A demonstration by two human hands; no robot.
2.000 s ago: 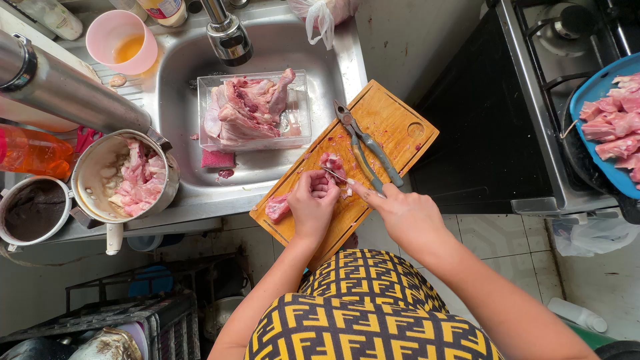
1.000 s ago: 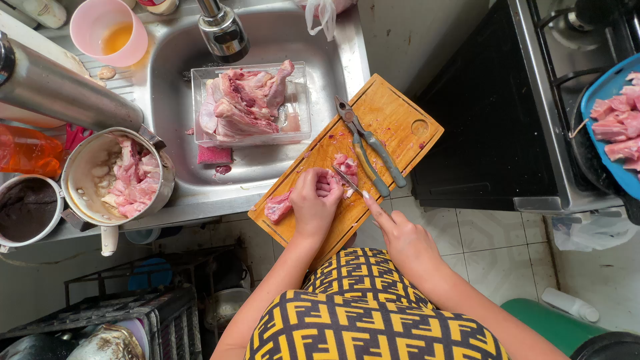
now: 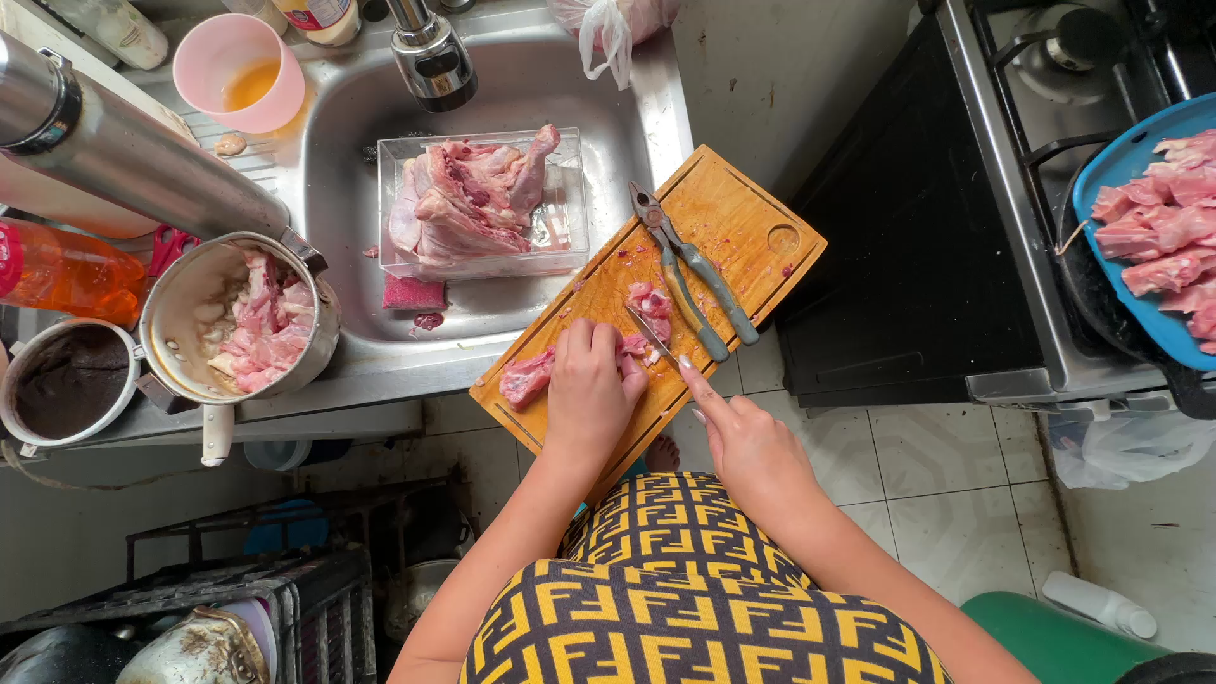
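A wooden cutting board (image 3: 727,204) lies tilted at the sink's right edge. My left hand (image 3: 594,389) presses on a piece of raw meat on it; the fingers hide part of the meat. My right hand (image 3: 750,446) holds a small knife (image 3: 654,334), index finger along its back, with the blade at the meat. One raw piece (image 3: 651,302) lies just beyond the blade, another (image 3: 525,377) left of my left hand. Pliers (image 3: 686,271) with grey-green handles rest on the board, right of the meat. In the sink, a clear plastic container (image 3: 578,190) holds a large portion of raw poultry (image 3: 475,195).
Around the sink (image 3: 627,114) stand a faucet (image 3: 435,62), a pink cup (image 3: 237,71), a steel thermos (image 3: 142,142) and a pot of meat (image 3: 323,332). Right, a blue tray of meat (image 3: 1092,228) sits on the stove (image 3: 1026,123). A pink sponge (image 3: 413,293) lies in the sink.
My right hand has shifted slightly, and the knife blade's position at the meat has changed. My left hand stays on the meat. The pliers have not moved on the board.
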